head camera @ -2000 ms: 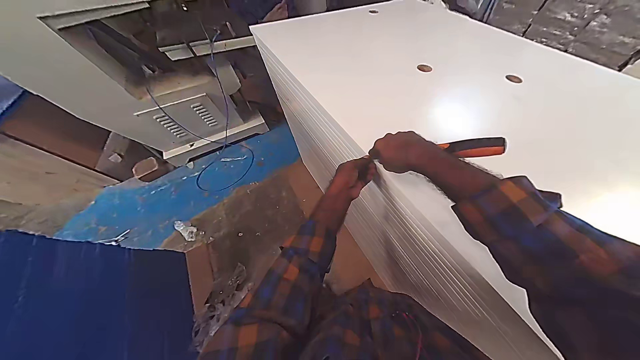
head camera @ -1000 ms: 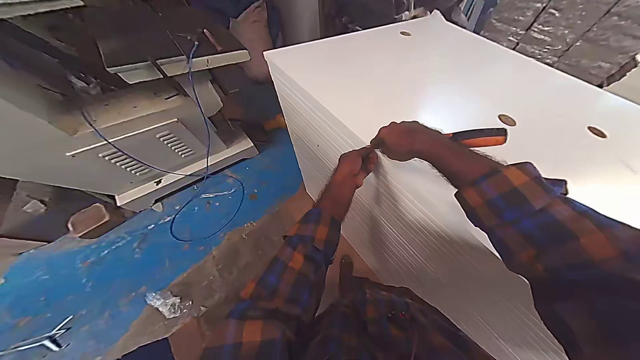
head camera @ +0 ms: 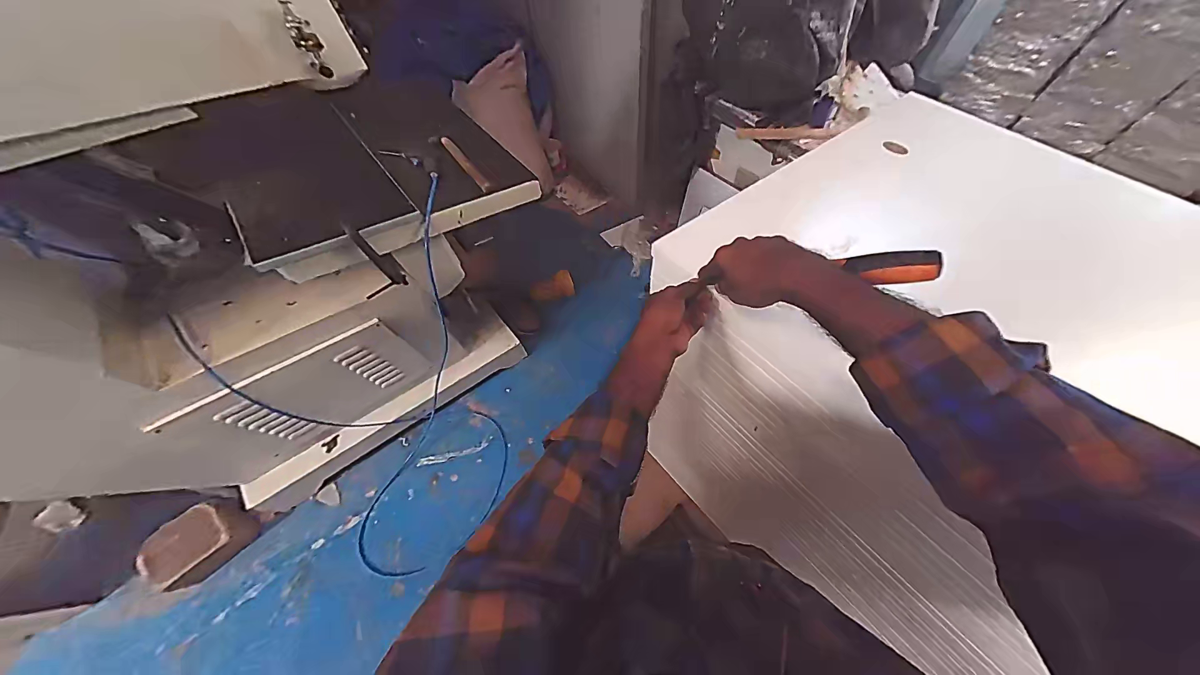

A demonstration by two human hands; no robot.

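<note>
Both my hands meet at the near edge of a stack of white panels (head camera: 1022,253), close to its left corner. My left hand (head camera: 677,314) pinches the tip of a small dark thing too hidden to name. My right hand (head camera: 757,270) is closed from above around the other end of it, fingertips touching the left ones. Behind my right wrist an orange and black tool handle (head camera: 895,266) lies over the top panel; whether my right hand holds that tool cannot be told. The top panel has a round hole (head camera: 895,147) near its far edge.
To the left stands a machine with a dark table (head camera: 309,178) and a vented white housing (head camera: 328,403). A blue air hose (head camera: 433,281) hangs from it to the blue floor (head camera: 450,487). A wooden stick (head camera: 466,164) lies on the machine table. Wrapped stacks (head camera: 1078,75) are at the back right.
The view has swung left, showing more of the machine. My hands stay together at the panel edge and are now nearer the stack's left corner.
</note>
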